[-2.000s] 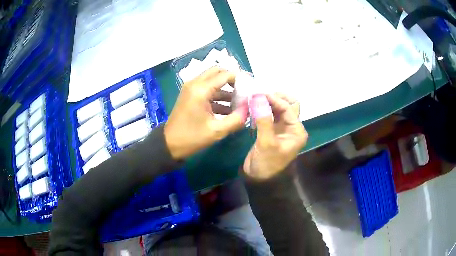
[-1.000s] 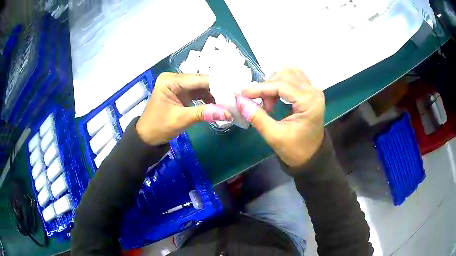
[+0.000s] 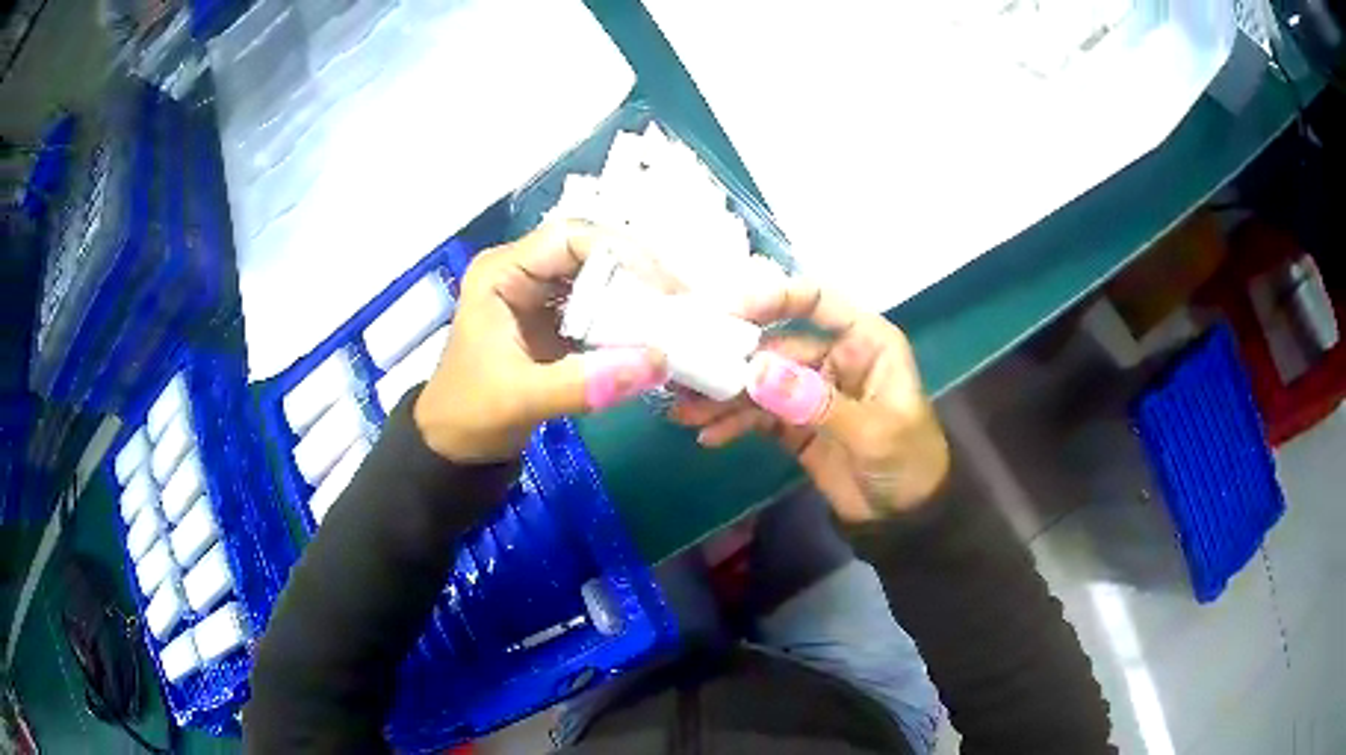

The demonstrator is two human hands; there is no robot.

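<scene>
A white housing (image 3: 706, 348) is held between my two hands above the bench, in front of the clear parts box. My left hand (image 3: 517, 347) grips its left end, with a pink finger cot on the thumb. My right hand (image 3: 856, 406) holds its right end, with a pink cot on the thumb. Fingers hide parts of the housing, and whether a small fitting is with it I cannot tell. Small white pieces (image 3: 650, 185) lie heaped in the clear box just behind my hands.
A blue tray of white housings (image 3: 409, 317) lies left of my hands, another blue tray (image 3: 244, 553) farther left. A slim rod (image 3: 549, 634) lies in the near blue tray. White sheets (image 3: 945, 148) cover the back. A blue crate (image 3: 1210, 465) stands on the floor at right.
The housing now shows more clearly between my hands, its right end exposed near my right thumb. My right hand has shifted slightly down and left. The view has shifted a little.
</scene>
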